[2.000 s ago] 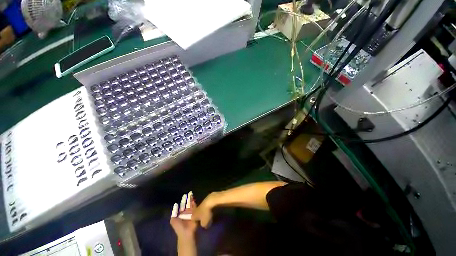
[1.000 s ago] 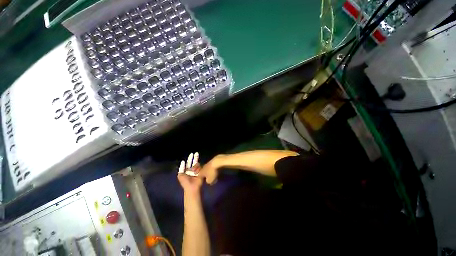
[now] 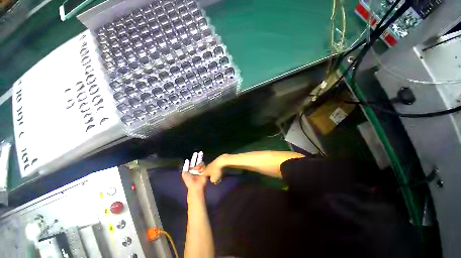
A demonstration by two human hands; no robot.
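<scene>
My left hand is at the lower middle, palm up, with white finger cots on its spread fingertips. No part shows in its palm. My right hand reaches in from the right with bent fingers and touches or overlaps my left hand by a white-covered digit. Its fingertips are hidden or too small to tell whether they grip anything.
A clear blister tray of shiny parts and a white foam sheet with dark curved parts are on the green bench. The machine panel has a red emergency stop, with an orange connector alongside. A carton sits below the bench.
The view has shifted down and the bench items appear higher, with more of the machine panel in view. My hands keep nearly the same pose together.
</scene>
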